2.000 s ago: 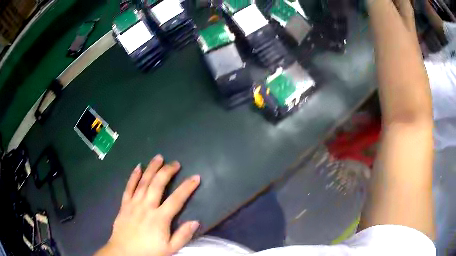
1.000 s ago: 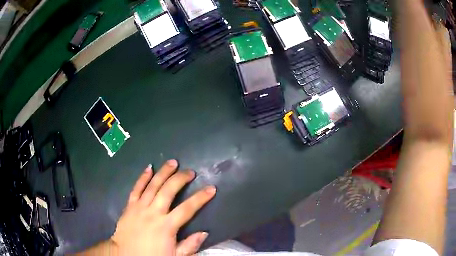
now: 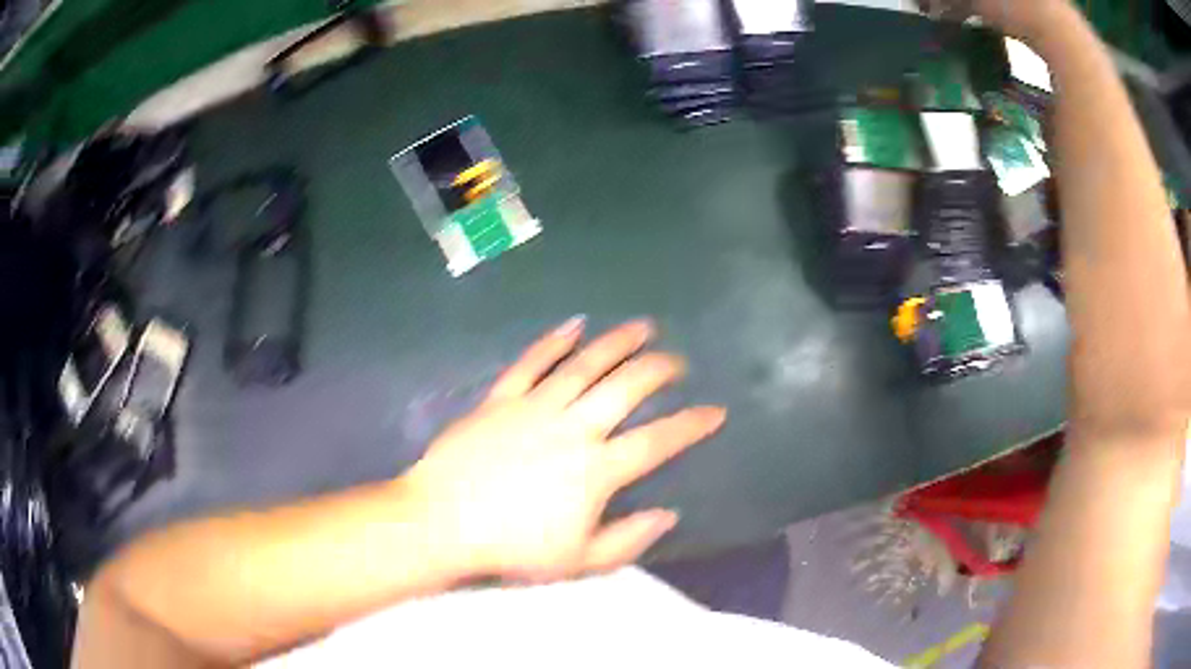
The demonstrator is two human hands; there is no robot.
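Note:
My left hand [image 3: 542, 451] lies palm down on the dark green bench with its fingers apart, holding nothing. A loose display module [image 3: 466, 194] lies beyond my fingertips, with a dark face, pale rim, orange flex cable and green board end. My right arm reaches up along the right side. My right hand [image 3: 1006, 13] is at the top edge, partly cut off and blurred; what its fingers do cannot be told. An odd unit with an orange part [image 3: 969, 324] lies below the stacks at the right.
Stacks of fitted units [image 3: 878, 203] stand at the right, and more stacks [image 3: 686, 59] at the top middle. Empty black bezels [image 3: 268, 301] lie at the left. Light-trimmed frames [image 3: 150, 373] are heaped at far left. A red stool [image 3: 986, 503] stands beyond the bench edge [image 3: 901, 486].
The view has swung left, so the module and stacks appear farther right. My left hand stays spread on the bench. My right hand now shows partly at the top edge.

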